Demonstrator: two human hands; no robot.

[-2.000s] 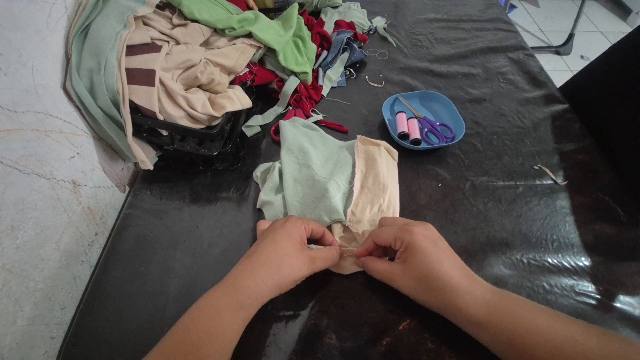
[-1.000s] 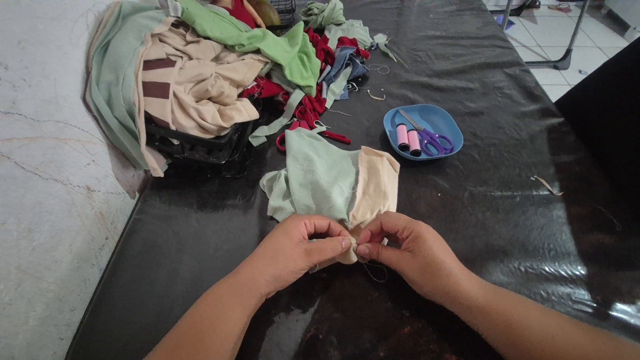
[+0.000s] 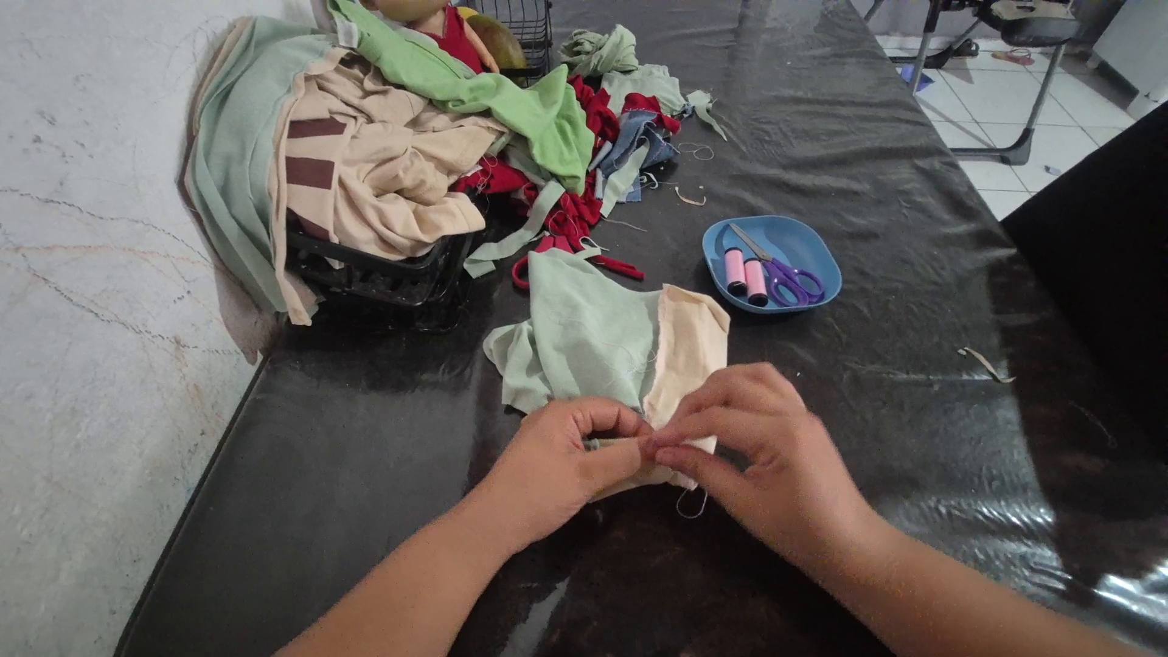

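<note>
A pale green cloth piece [image 3: 593, 328] with a cream cloth panel [image 3: 691, 342] joined along its right side lies on the dark table cover. My left hand [image 3: 570, 461] pinches the lower edge of this cloth between thumb and fingers. Against it, my right hand [image 3: 762, 456] has thumb and fingertips closed at the same spot; whether they hold a needle or only fabric cannot be seen. A loop of thin thread [image 3: 692, 504] hangs below the right fingers. Beyond the cloth sits a blue plastic dish [image 3: 815, 239] with purple-handled scissors [image 3: 792, 281] and two pink thread spools [image 3: 756, 281].
A black plastic basket [image 3: 383, 283] heaped with beige and green garments [image 3: 392, 173] stands at the left by the wall. Fabric scraps [image 3: 593, 119] and red-handled scissors [image 3: 620, 266] lie beside it. A dark edge of something black [image 3: 1095, 237] rises at the right.
My fingertips have shifted on the cloth's lower edge, and my right hand's fingers are now more raised. The thread loop shows below them, as it did one second ago. The view has tilted somewhat.
</note>
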